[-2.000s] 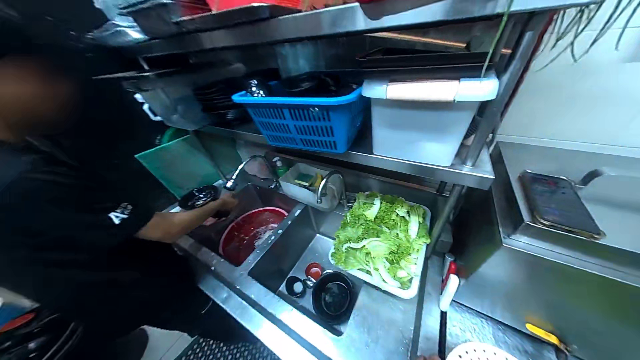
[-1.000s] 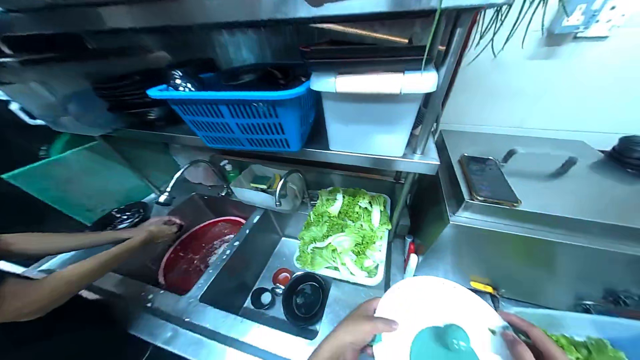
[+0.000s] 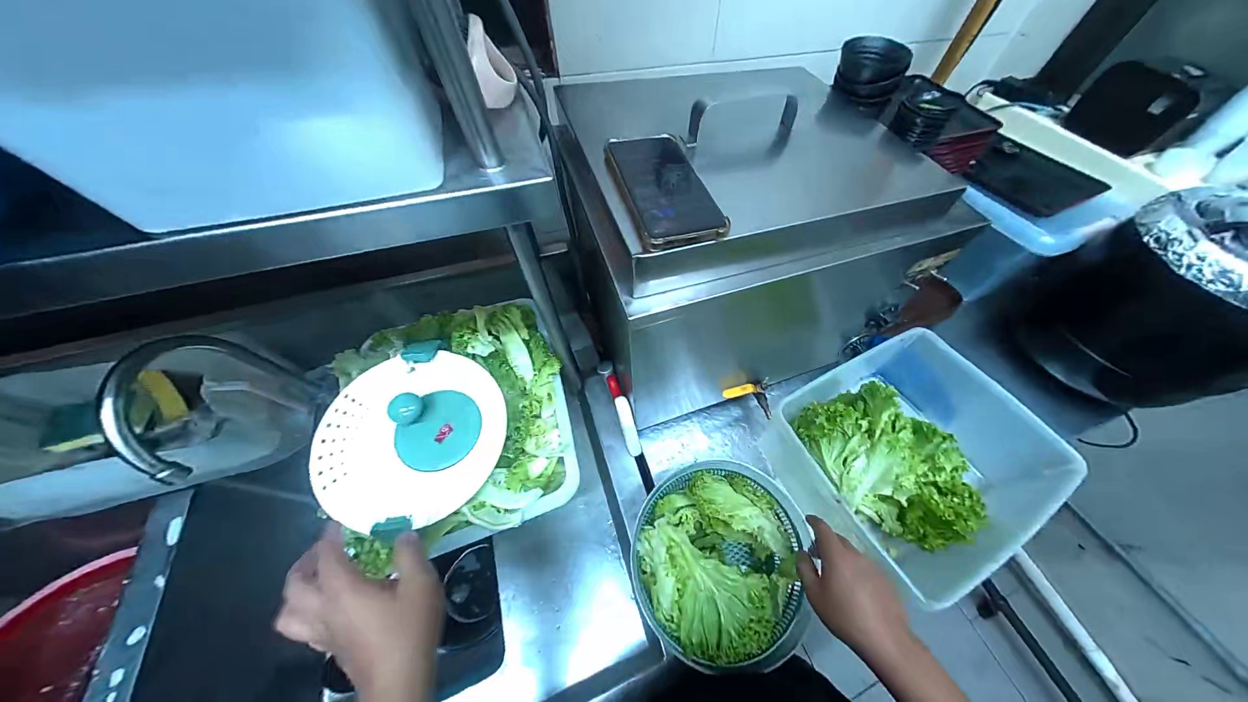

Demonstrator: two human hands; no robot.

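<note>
A white and teal salad spinner lid (image 3: 408,441) is over the tray of green lettuce (image 3: 526,366). At the lid's near edge, my left hand (image 3: 361,604) grips it by its teal tab. A round spinner bowl (image 3: 655,624) with a basket of lettuce leaves (image 3: 712,575) stands at the counter's front edge, and my right hand (image 3: 853,590) holds its right rim. To the right is a translucent plastic tub (image 3: 1024,468) with more lettuce (image 3: 892,463) in it.
Behind the bowl lie a red-and-white marker (image 3: 622,409) and a yellow-handled tool (image 3: 743,390). A phone (image 3: 666,190) rests on the steel lidded box (image 3: 770,166). A faucet (image 3: 117,409) curves over the sink at left; a large black pot (image 3: 1121,292) stands at right.
The view has swung right. One second ago the lid was between both hands near the counter's front; now it is over the lettuce tray in my left hand, and the bowl of lettuce shows uncovered.
</note>
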